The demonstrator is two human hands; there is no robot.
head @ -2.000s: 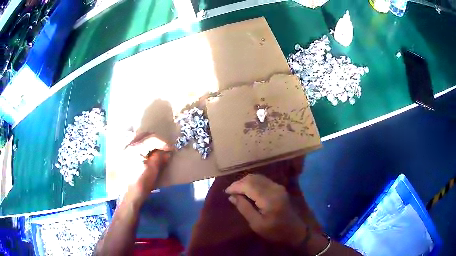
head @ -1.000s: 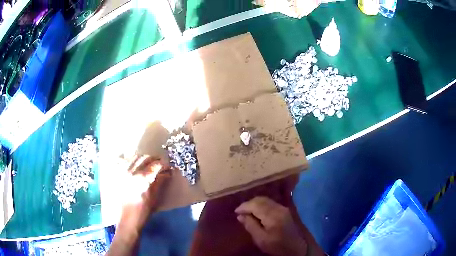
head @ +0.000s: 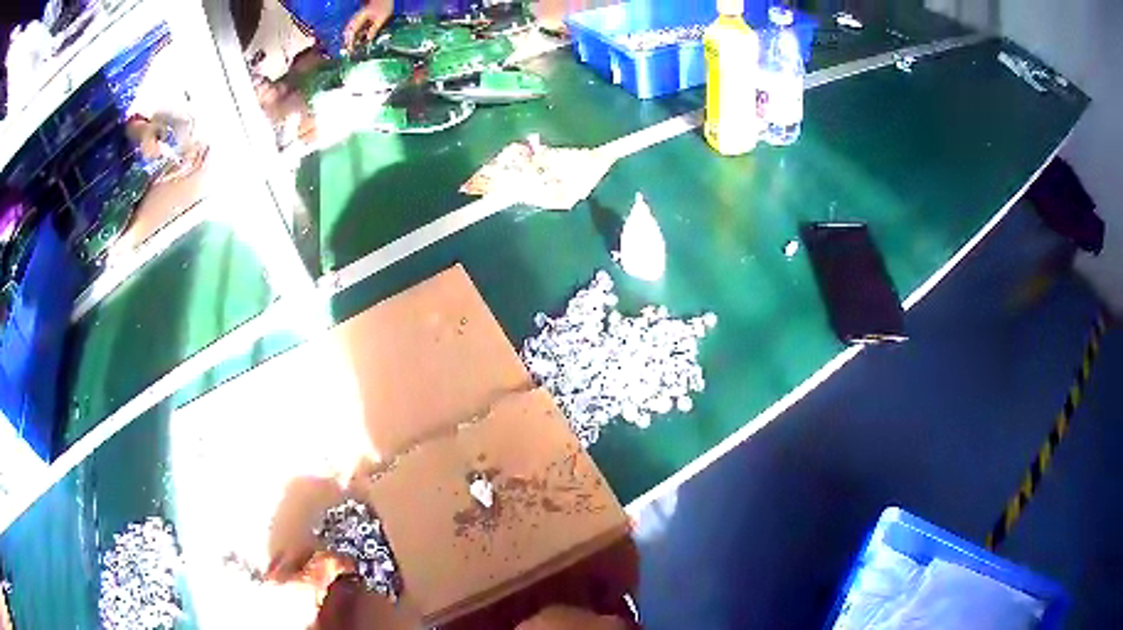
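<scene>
My left hand [head: 299, 593] is at the bottom edge, in glare and partly cut off, beside the middle heap of small dark-silver ring parts [head: 357, 548]; its fingertips are unclear. My right hand [head: 574, 619] shows only as a sliver at the bottom edge, below the small cardboard pad [head: 425, 554]. A small white blob [head: 480, 491] sits among brown stains on the pad. The large cardboard sheet [head: 413, 351] lies under the pad. A whitish-silver heap [head: 622, 363] lies right of the cardboard, and a pale heap [head: 139, 578] lies left of it.
A white pointed bottle [head: 642, 240] stands behind the right heap, near torn cardboard [head: 538, 172]. A black phone [head: 855, 283] lies by the right table edge. Yellow [head: 732, 86] and clear [head: 781, 86] bottles stand before a blue bin [head: 640, 62]. Another person's hand [head: 367, 22] shows beyond.
The view has swung up and right, so the cardboard and heaps sit lower and further left. The bottles and far bin have come into view. My right hand has mostly left the picture.
</scene>
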